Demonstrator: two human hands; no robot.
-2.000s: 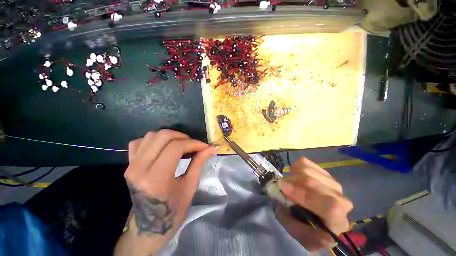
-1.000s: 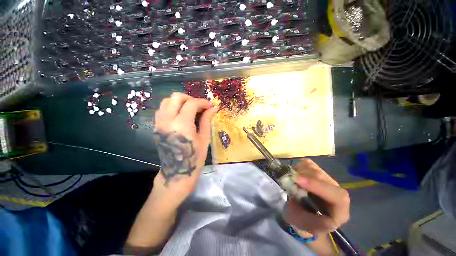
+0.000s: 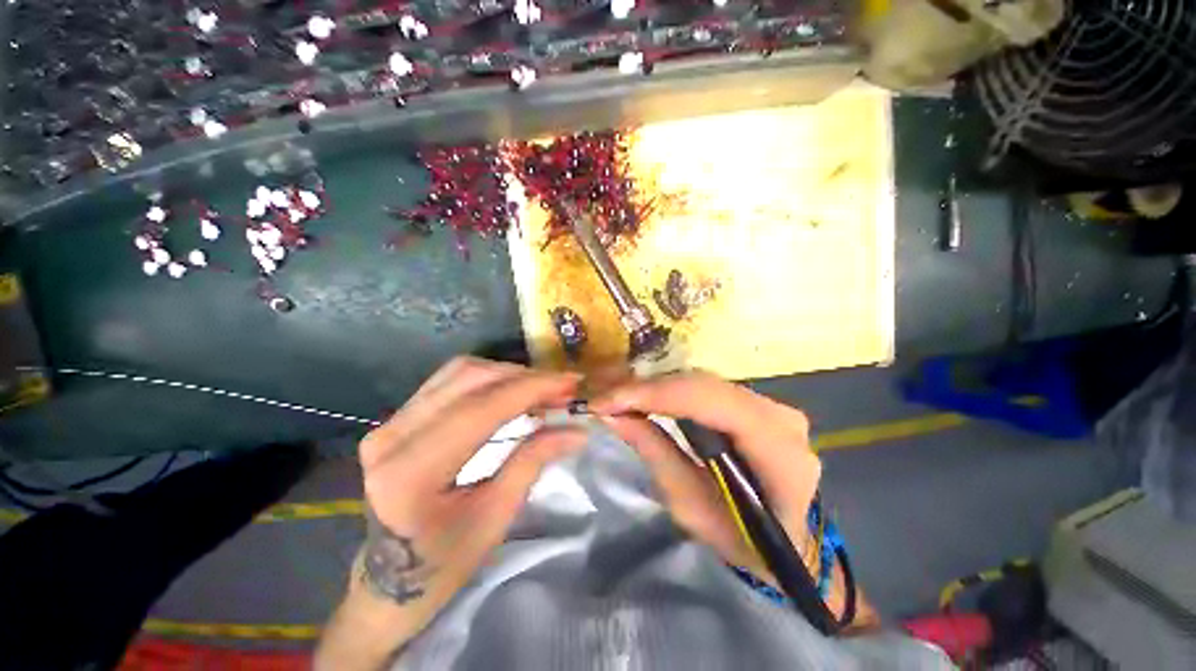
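My left hand (image 3: 459,452) and my right hand (image 3: 728,452) meet just off the front edge of the yellow mat (image 3: 800,249). Their fingertips hold a tiny dark component (image 3: 578,408) between them. The soldering iron (image 3: 610,282) also lies in my right hand, its metal barrel pointing away over the mat toward the black-headed wired components (image 3: 577,171). Solder wire (image 3: 210,389) runs from the left to my left hand. A small circuit board (image 3: 568,328) sits near the mat's left edge. A dark winged piece (image 3: 677,295) lies mid-mat.
White-headed wired components (image 3: 278,223) lie on the green bench at left. A blister tray (image 3: 394,66) with white discs stands behind. A black fume fan (image 3: 1095,85) and a pale pot (image 3: 938,46) are at back right. A thin metal stick (image 3: 952,216) lies right of the mat.
My left hand has come back from the black-headed pile to the mat's front edge. My right hand has moved left to meet it, and the iron's barrel now reaches toward the pile.
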